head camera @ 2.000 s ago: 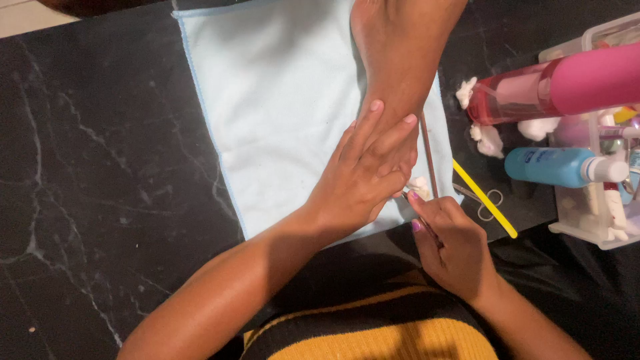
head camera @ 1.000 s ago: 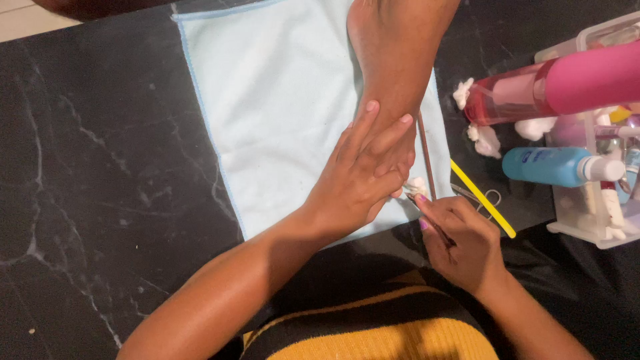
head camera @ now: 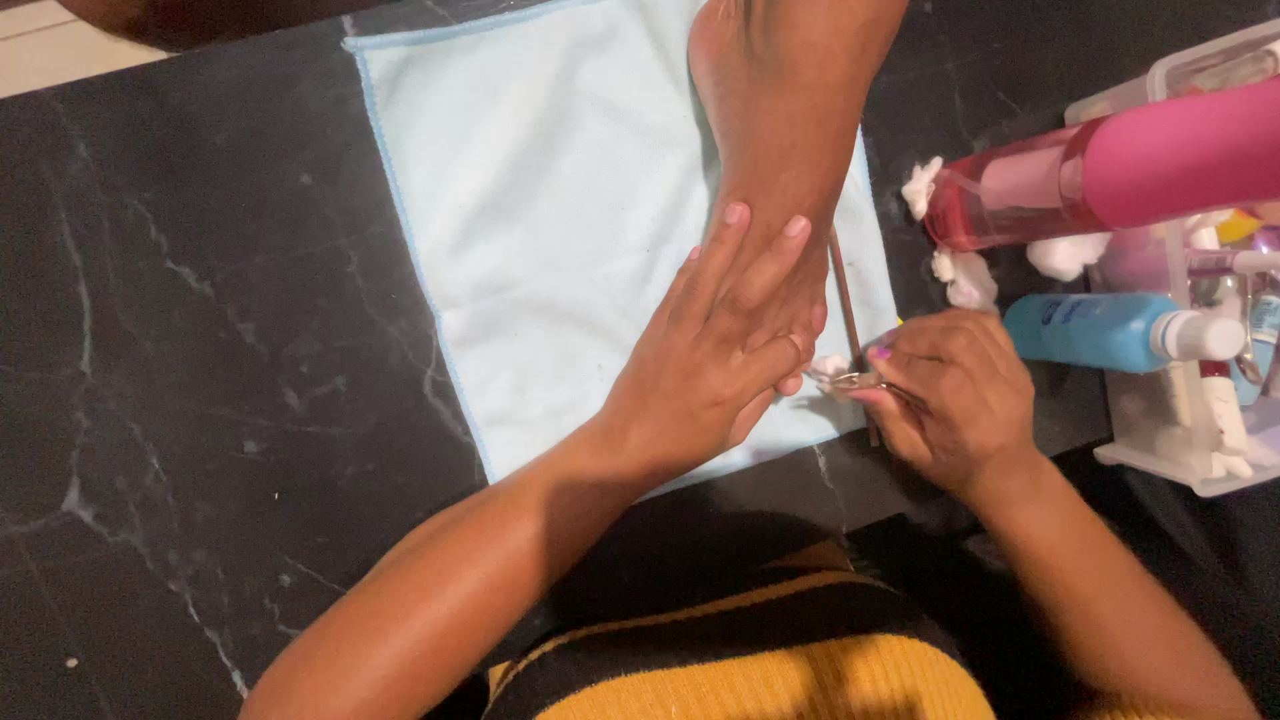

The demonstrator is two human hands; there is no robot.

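Note:
Another person's bare foot (head camera: 785,150) rests on a pale blue cloth (head camera: 540,200). My left hand (head camera: 710,355) lies over the front of the foot, with its fingers around the toes. In my right hand (head camera: 950,395) is a small metal nipper (head camera: 860,381), its tip beside a white cotton piece (head camera: 829,368) just right of the toes. The handles are mostly hidden by my fingers. A thin brown stick (head camera: 845,295) lies on the cloth between the foot and my right hand.
Right of the cloth, a pink pump bottle (head camera: 1150,160) and a blue bottle (head camera: 1095,330) lean at a clear plastic basket (head camera: 1160,455) of small items. Cotton tufts (head camera: 1068,256) lie near the bottles. Everything stands on a black marble-patterned surface (head camera: 250,300).
My right hand has moved up, away from my body, and now covers most of the yellow stick that showed beside it earlier. My left hand stays on the foot.

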